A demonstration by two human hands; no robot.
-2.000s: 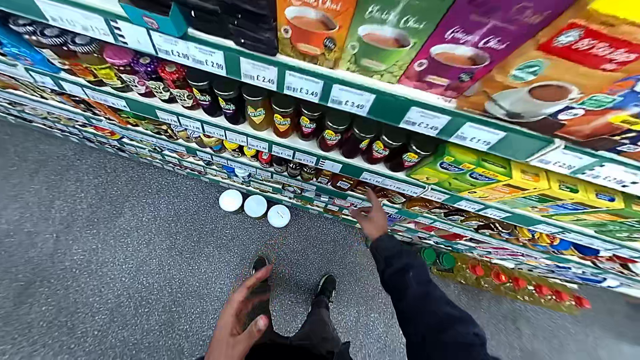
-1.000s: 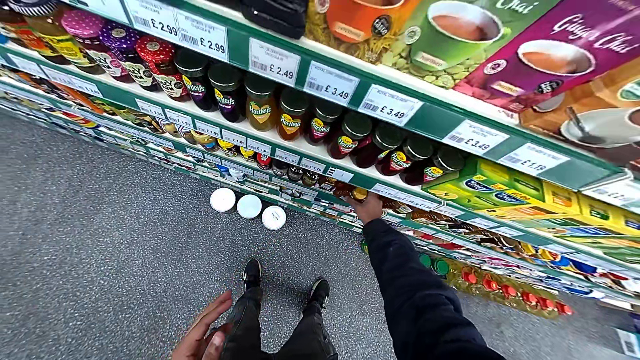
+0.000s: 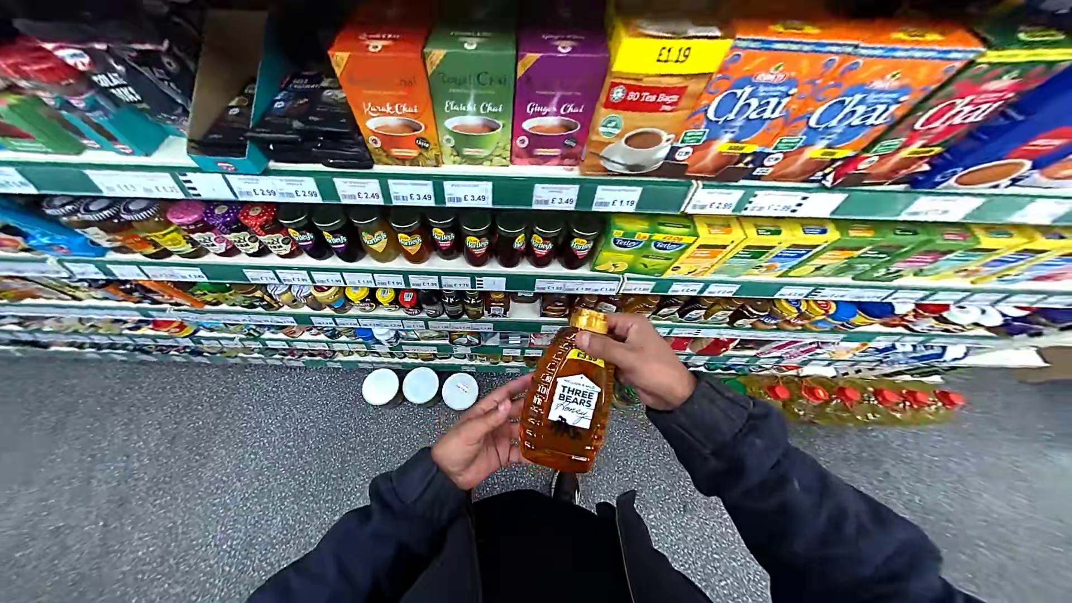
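Note:
A clear bottle of amber honey (image 3: 559, 419) with a gold cap and a white label hangs upright, slightly tilted, in front of my body. My right hand (image 3: 641, 356) grips it at the cap and neck. At the bottle's lower left side is my left hand (image 3: 481, 435), fingers spread and fingertips at or near the plastic; whether they press on it cannot be told. Behind the bottle, a low shelf holds small jars (image 3: 394, 301), and jam jars (image 3: 477, 240) stand on the shelf above.
Boxes of chai tea (image 3: 475, 100) line the top shelf, with smaller tea boxes (image 3: 645, 244) below. Several white-lidded tubs (image 3: 420, 386) stand on the speckled floor (image 3: 209, 469). Red-capped oil bottles (image 3: 846, 400) stand at the shelf foot on the right.
My right hand, earlier reaching into a low shelf, has come back holding the honey bottle. My left hand has moved up beside it. The view has shifted to face the shelves more.

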